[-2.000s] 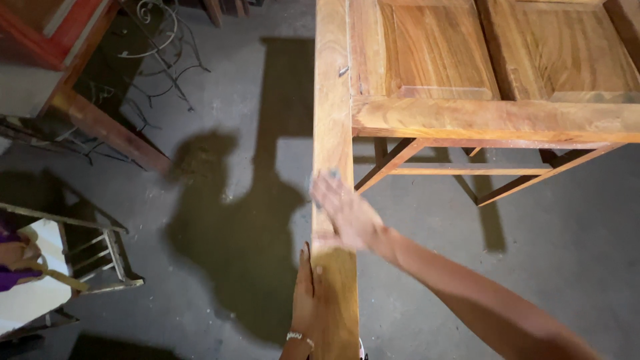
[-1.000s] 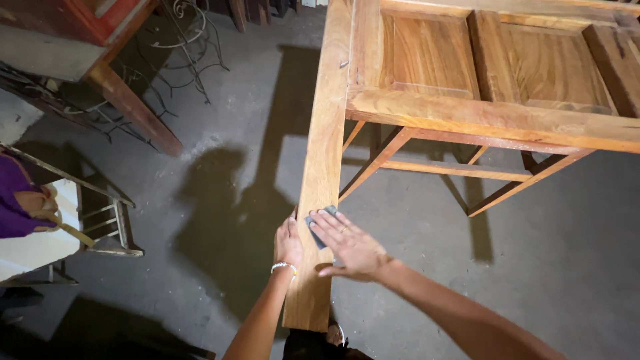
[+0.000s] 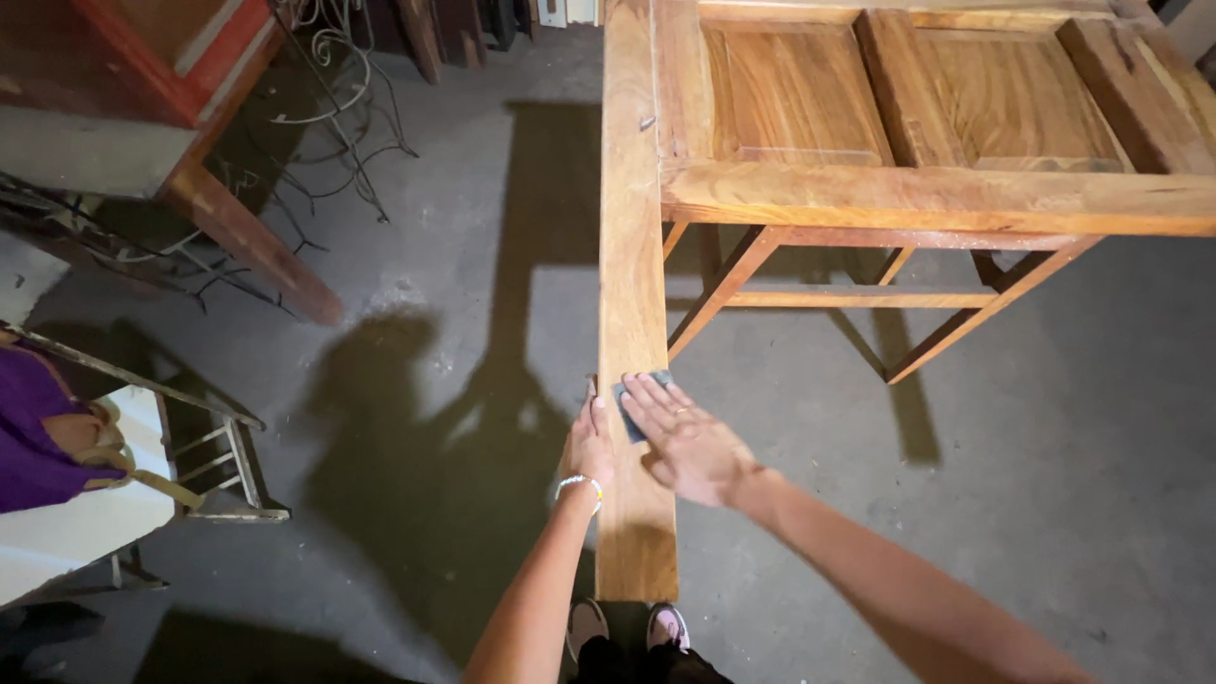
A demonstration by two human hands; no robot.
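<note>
A long wooden rail [image 3: 632,285] runs up the middle of the view, its near end above my shoes. It joins a paneled wooden frame [image 3: 912,199] at the upper right. My right hand [image 3: 689,442] lies flat on a dark piece of sandpaper [image 3: 629,415], pressing it against the rail's upper face. My left hand [image 3: 588,446], with a beaded bracelet at the wrist, grips the rail's left edge beside it; its thumb shows, while the other fingers are partly hidden.
Wooden trestle legs [image 3: 727,285] stand below the frame. At the left are a red wooden piece of furniture [image 3: 204,104], curled metal wire [image 3: 351,114] and a white-topped stand [image 3: 142,437] with purple cloth [image 3: 43,427] on it. My shoes [image 3: 668,627] are below the rail's end.
Two seconds ago my right hand was farther up the rail; it has moved toward the near end with the sandpaper. My left hand stays at the left edge.
</note>
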